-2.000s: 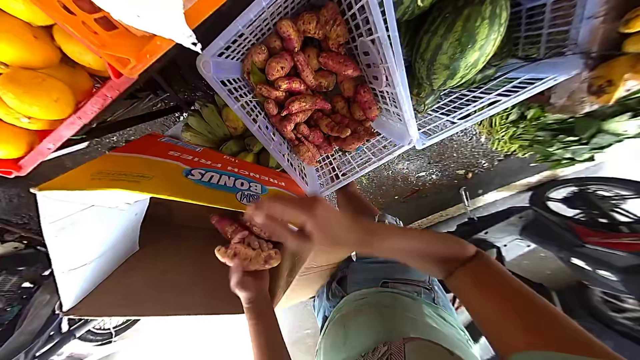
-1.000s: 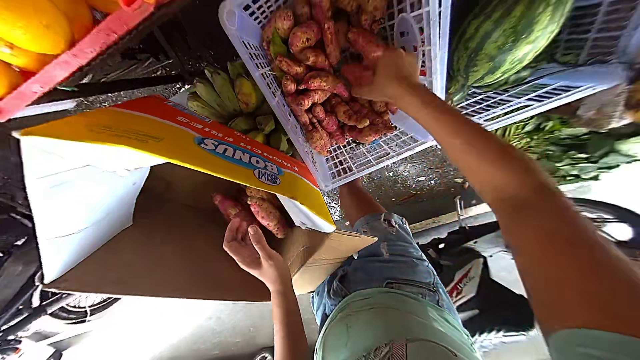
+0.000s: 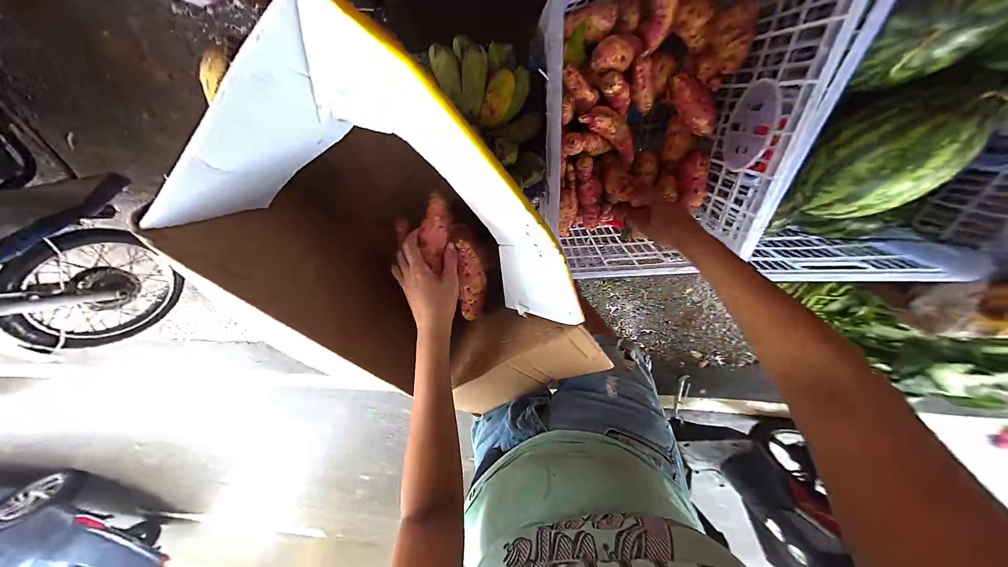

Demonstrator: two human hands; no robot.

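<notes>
Inside the open cardboard box (image 3: pixel 315 260), my left hand (image 3: pixel 429 279) is curled around a reddish sweet potato (image 3: pixel 435 232). Another sweet potato (image 3: pixel 472 279) lies right beside its thumb. My right hand (image 3: pixel 661 220) reaches into the lower part of a white plastic crate (image 3: pixel 787 157) that holds a heap of sweet potatoes (image 3: pixel 614 126). Its fingers are at the lowest roots of the heap, dark and blurred, so whether they grip one is unclear. A round white plastic piece (image 3: pixel 752 124) rests at the crate's right side.
Green and yellow bananas (image 3: pixel 484 87) lie between box and crate. Watermelons (image 3: pixel 890 150) fill a neighbouring crate at right, with leafy greens (image 3: pixel 906 346) below it. A motorcycle wheel (image 3: pixel 94 287) stands at far left, a parked car (image 3: pixel 71 520) at lower left, and another motorcycle (image 3: pixel 795 480) at lower right.
My right hand has moved from the upper right of the heap to its lower edge. Two seconds ago both hands were together at the box. The view has swung, and the orange fruit is out of sight.
</notes>
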